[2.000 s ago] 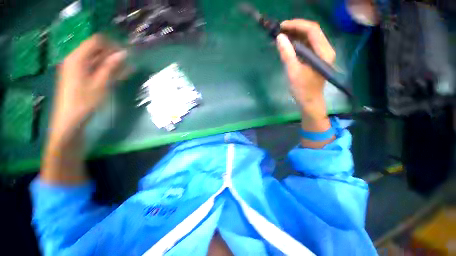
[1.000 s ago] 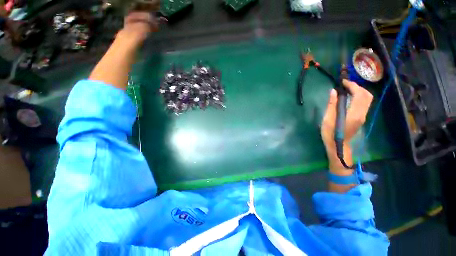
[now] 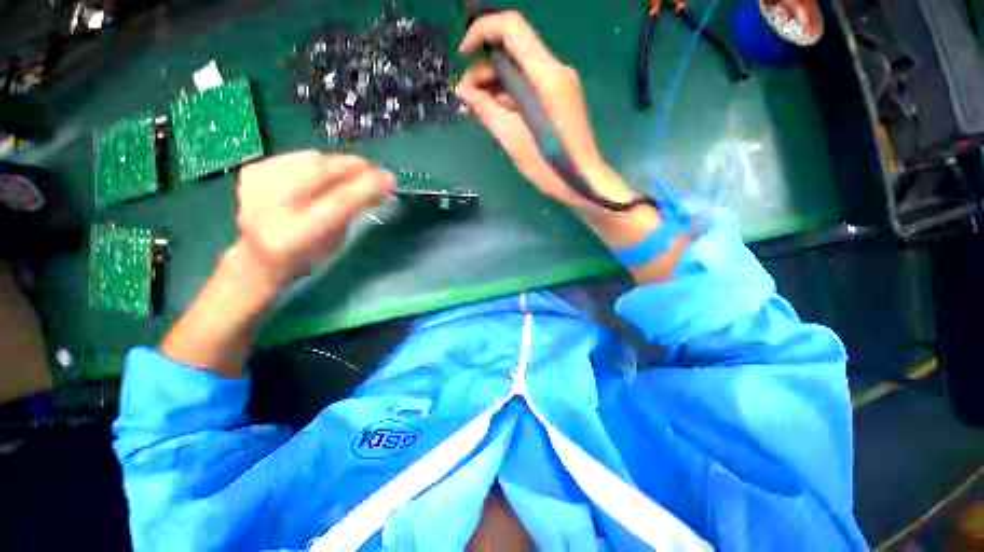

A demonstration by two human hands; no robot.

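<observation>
My left hand [image 3: 297, 216] holds a circuit board [image 3: 442, 196] by its left end; the board is seen edge-on above the green mat. A thin strand shows below that hand. My right hand [image 3: 540, 119] holds the black soldering iron [image 3: 525, 99] and is at the right edge of the heap of small black components [image 3: 372, 81]. The iron's tip cannot be made out. Whether the right fingertips also pinch a component cannot be told.
Three green boards [image 3: 216, 127] lie at the left, with a white scrap [image 3: 207, 76] at one. Side cutters [image 3: 647, 59] and a blue roll [image 3: 764, 32] are at the upper right. A black bin [image 3: 896, 205] stands far right. A blue cord runs from my right wrist.
My left hand has come back from the far side and now holds a board. My right hand has moved left with the iron to the component heap. The camera view has shifted.
</observation>
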